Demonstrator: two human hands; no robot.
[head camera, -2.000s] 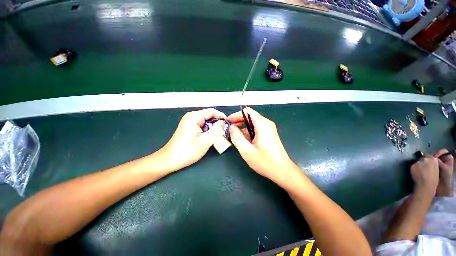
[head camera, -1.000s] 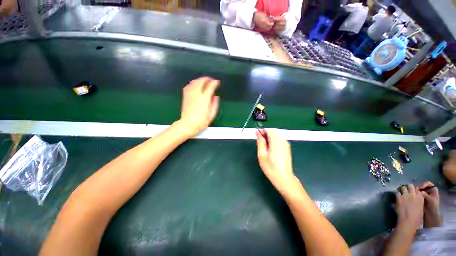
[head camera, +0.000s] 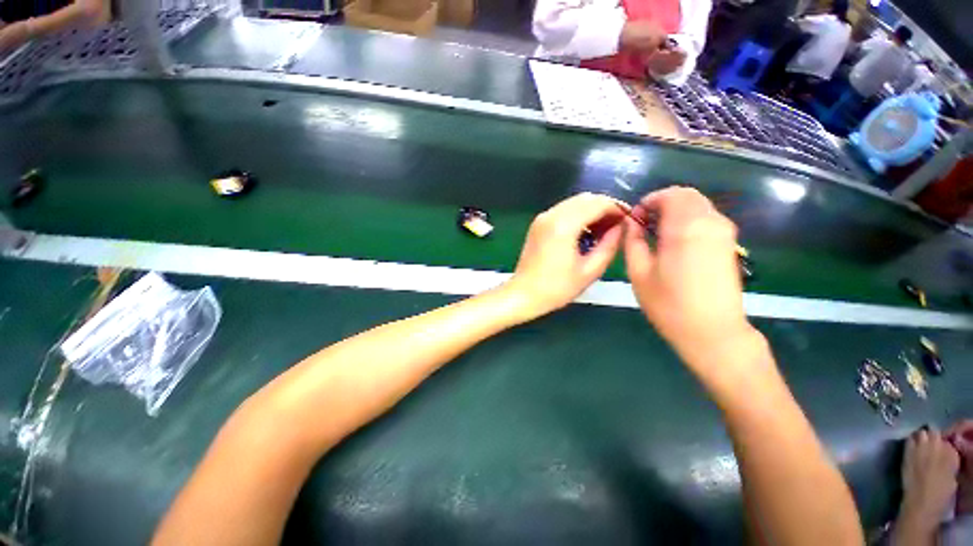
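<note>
My left hand (head camera: 571, 251) is over the green belt, just beyond the white edge strip (head camera: 416, 275). Its fingers are closed around a small black housing (head camera: 586, 241), mostly hidden by the fingers. My right hand (head camera: 683, 251) meets it, fingertips touching near a thin reddish-dark item (head camera: 634, 217); whether this is the tweezers or a wire I cannot tell. Another black unit with a white and yellow block (head camera: 475, 222) lies on the belt left of my hands.
More black units lie on the belt at left (head camera: 233, 183) and far right (head camera: 912, 290). A crumpled clear bag (head camera: 149, 336) lies at left. Small metal parts (head camera: 879, 388) and a neighbour's hands (head camera: 930, 469) are at right. A person sits across the line by a white sheet (head camera: 581, 96).
The view has shifted. My left hand put down the earlier unit and now holds a housing over the belt. My right hand has moved forward to join it. A unit now lies left of my hands.
</note>
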